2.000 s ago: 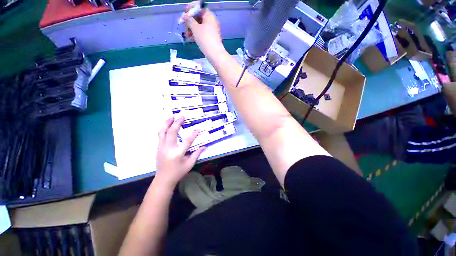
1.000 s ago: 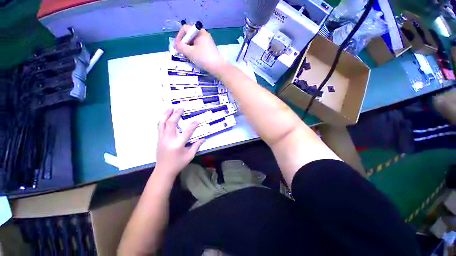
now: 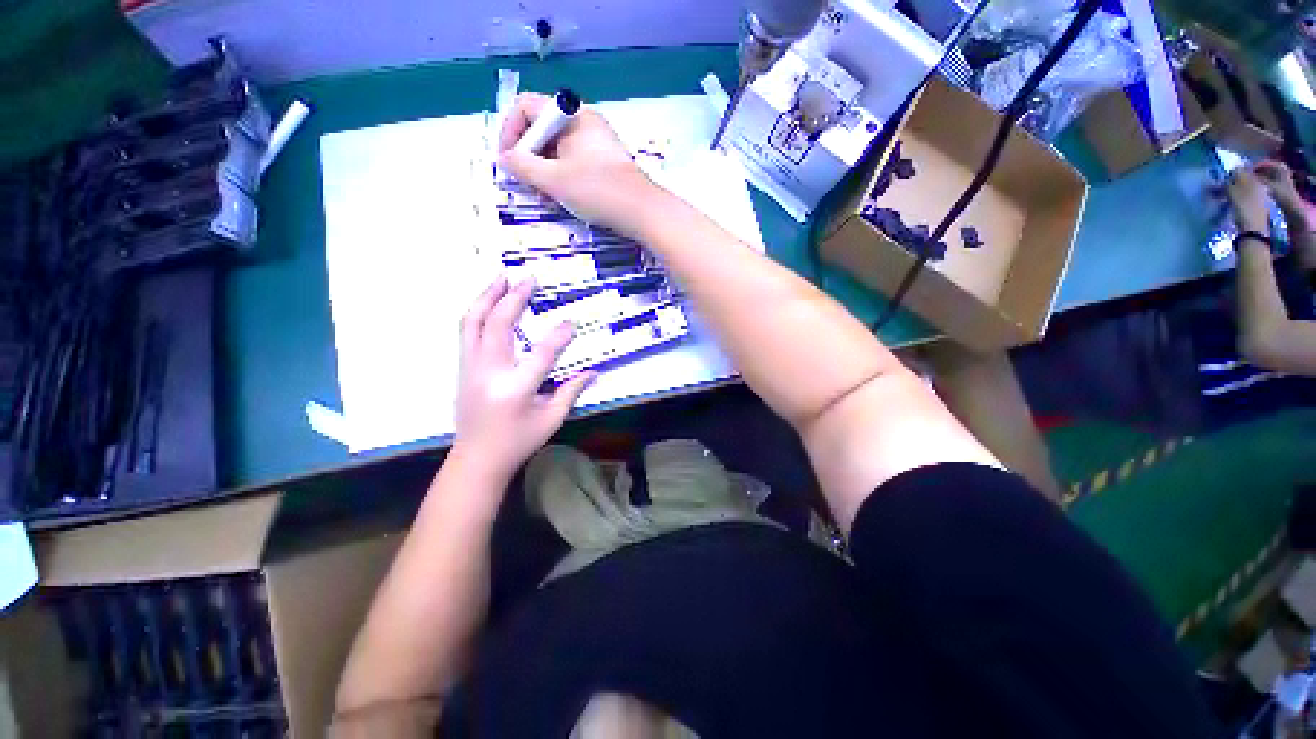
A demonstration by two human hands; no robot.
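Observation:
Several housing units point(image 3: 613, 342) lie side by side, pale side up, on the white work sheet point(image 3: 397, 289). My left hand point(image 3: 508, 368) rests with its fingers spread on the left end of the nearest units; whether it grips one I cannot tell. My right hand point(image 3: 577, 166) holds a white marker pen point(image 3: 549, 124), dark end up, over the left end of the far units. The pen's tip and part of the far units are hidden by my right hand and forearm.
An electric screwdriver point(image 3: 765, 44) hangs over the sheet's far right, before the screw feeder point(image 3: 808, 123). An open carton point(image 3: 1061, 231) with black pieces stands right, a black cable across it. A black tray point(image 3: 181, 375) lies left, a packing carton point(image 3: 159, 527) lower left. Another person's hands point(image 3: 1256, 188) show far right.
My right hand has come from the bench's back ledge to the far units with the marker pen. My left hand has stayed by the nearest units. Another person's hands have come into view.

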